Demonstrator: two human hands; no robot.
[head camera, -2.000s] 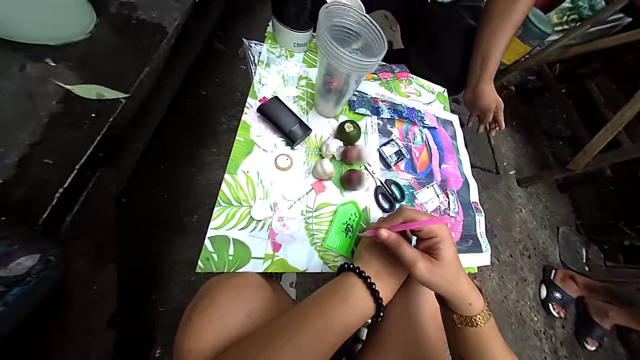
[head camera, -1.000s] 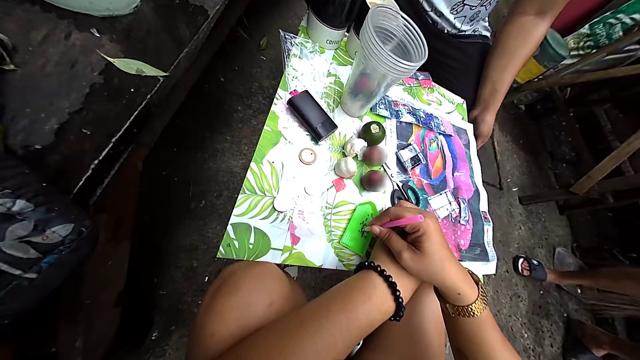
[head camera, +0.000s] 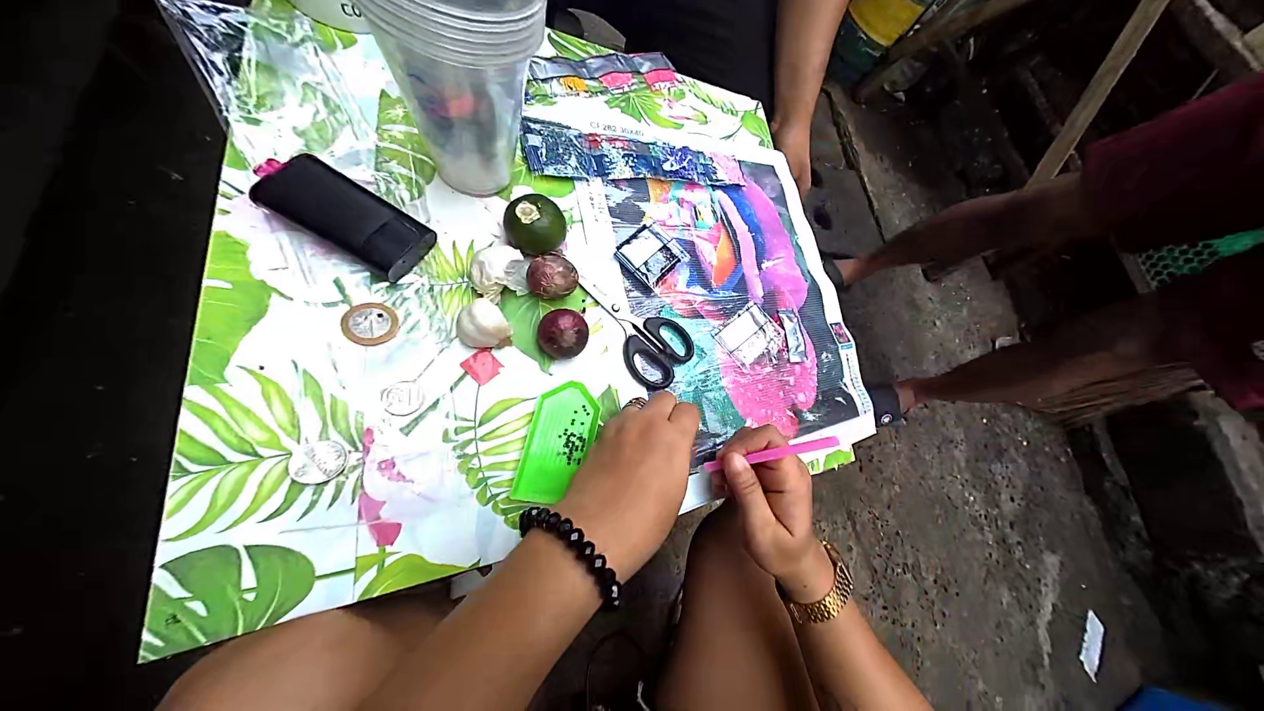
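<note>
My right hand (head camera: 770, 494), with a gold watch at its wrist, grips a pink diamond-painting pen (head camera: 775, 454) over the canvas's near edge. My left hand (head camera: 637, 474), wearing a black bead bracelet, rests at the canvas's lower left corner, its fingers curled down; whether they hold anything is hidden. Just left of it lies a green plastic tray (head camera: 555, 444) with small dark beads. The partly covered diamond-painting canvas (head camera: 731, 286) carries small clear packets (head camera: 752, 336). Black-handled scissors (head camera: 654, 346) lie on its left edge, above my left hand.
On the leaf-patterned tabletop (head camera: 247, 415) are stacked clear plastic cups (head camera: 464, 99), a black device (head camera: 341, 212), a green citrus fruit (head camera: 534, 223), red onions (head camera: 562, 334), garlic (head camera: 484, 324) and coins (head camera: 369, 324). Another person's hand (head camera: 793, 153) hangs by the far right edge; someone's legs (head camera: 1037, 380) are at right.
My right hand has moved with the pink pen from beside the green tray to the canvas's near edge. At right, a person's legs now show much more. The view has shifted closer.
</note>
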